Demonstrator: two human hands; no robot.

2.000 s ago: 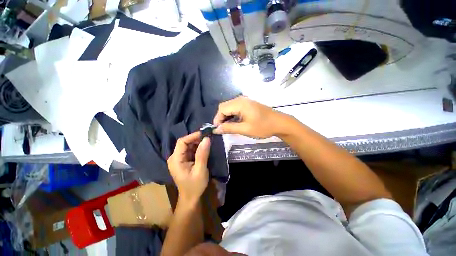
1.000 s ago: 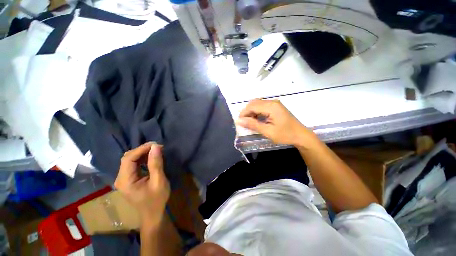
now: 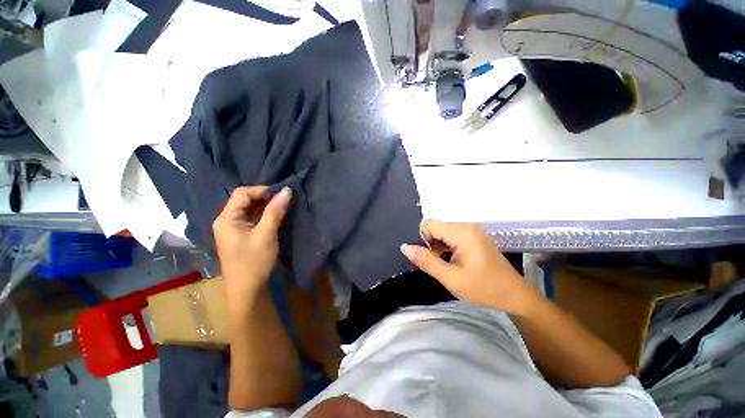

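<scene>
A dark grey fabric piece (image 3: pixel 359 196) lies rumpled on the machine table and hangs over its front edge. A thin pale line runs along its right edge. My left hand (image 3: pixel 253 224) pinches a fold near the fabric's middle between thumb and fingers. My right hand (image 3: pixel 449 253) is at the fabric's lower right edge, thumb and fingers around the edge. The sewing machine's needle area (image 3: pixel 421 77) is lit, just above the fabric's upper right part.
Thread snips (image 3: pixel 497 102) and a black flat piece (image 3: pixel 580 96) lie right of the needle. White paper patterns (image 3: pixel 98 122) with dark cut pieces are at the left. A ruled tape (image 3: pixel 604 235) follows the table's front edge. A red stool (image 3: pixel 102 339) and a cardboard box (image 3: pixel 192 314) are below left.
My left hand has moved up and taken hold of a fabric fold. My right hand has moved down along the right edge and now grips it. The camera view has shifted.
</scene>
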